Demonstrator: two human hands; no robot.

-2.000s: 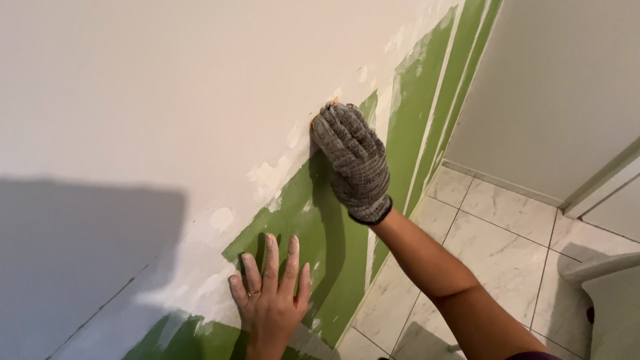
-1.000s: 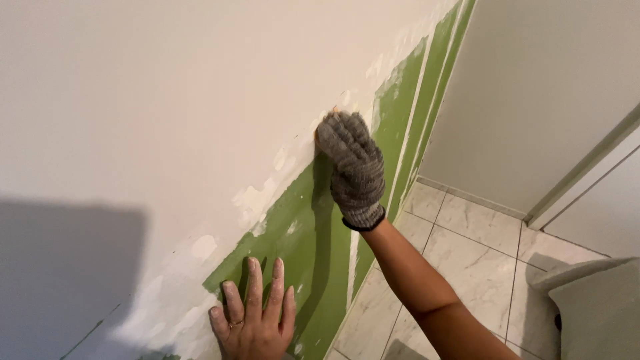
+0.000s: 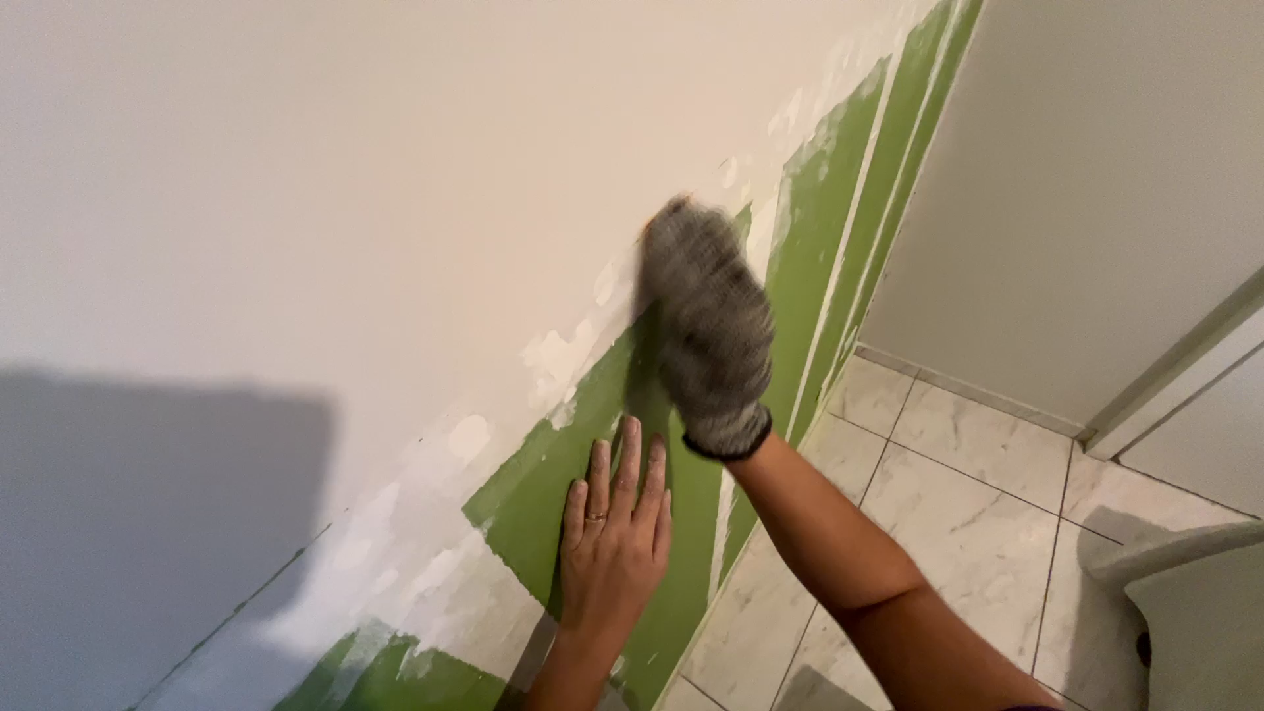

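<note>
The wall (image 3: 415, 217) is pale above and green below, with rough white patches of filler (image 3: 558, 360) along the border between the two. My left hand (image 3: 617, 523), bare, dusty at the fingertips and wearing a ring, rests flat on the green paint (image 3: 523, 494) with its fingers apart. Up and to the right of it, my right hand (image 3: 706, 316) wears a grey knitted glove and lies against the wall at the filler line, blurred by motion. A thin orange edge shows at its fingertips; what it belongs to is hidden under the glove.
Marble-look floor tiles (image 3: 968, 484) lie below at the right. Beyond them stand a plain side wall (image 3: 1076, 178) and a door frame (image 3: 1175, 365). A pale rounded fixture (image 3: 1195, 602) is at the lower right edge.
My gloved right hand has moved a little over the wall near the filler line. My left hand stays flat on the green paint. The view has shifted slightly.
</note>
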